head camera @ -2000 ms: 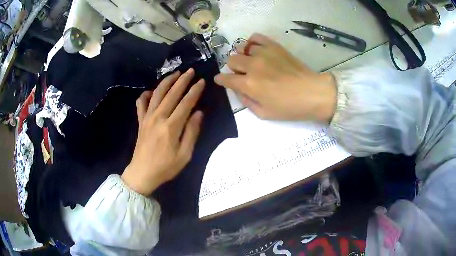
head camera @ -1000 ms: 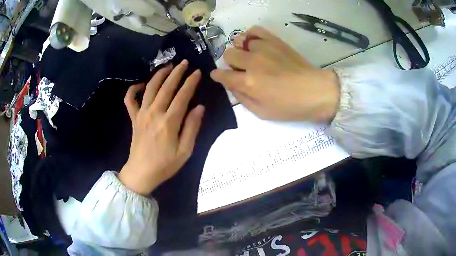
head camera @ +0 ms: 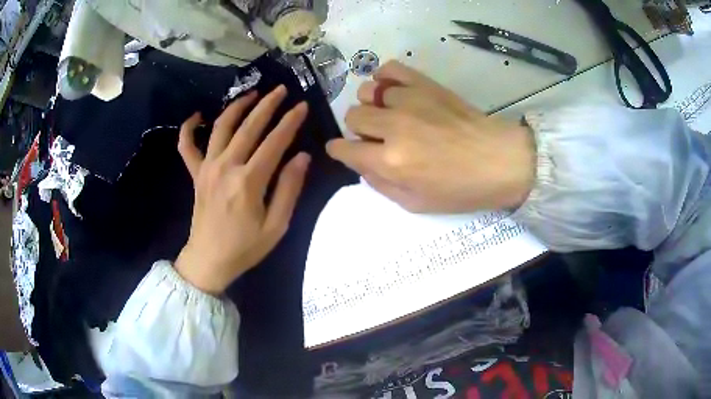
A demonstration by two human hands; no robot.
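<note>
Black garment fabric drapes over the table and the wearer's lap, with its upper right part under the presser foot. My left hand lies flat on the fabric with its fingers apart, below and left of the foot. My right hand has its fingers curled, with thumb and index fingertip at the fabric's right edge; whether they pinch it is hard to tell. A small white lace patch shows on the fabric above my left fingertips. The cream sewing machine head is at the top.
Thread snips and black scissors lie on the machine table at the upper right. A round metal disc is beside the foot. A printed ruler runs along the front edge. Thread waste hangs below it. White patterned lace is at left.
The fabric's right edge has shifted towards the wearer near my right hand, which has moved slightly down. My left hand has moved slightly left, with its fingers spread wider.
</note>
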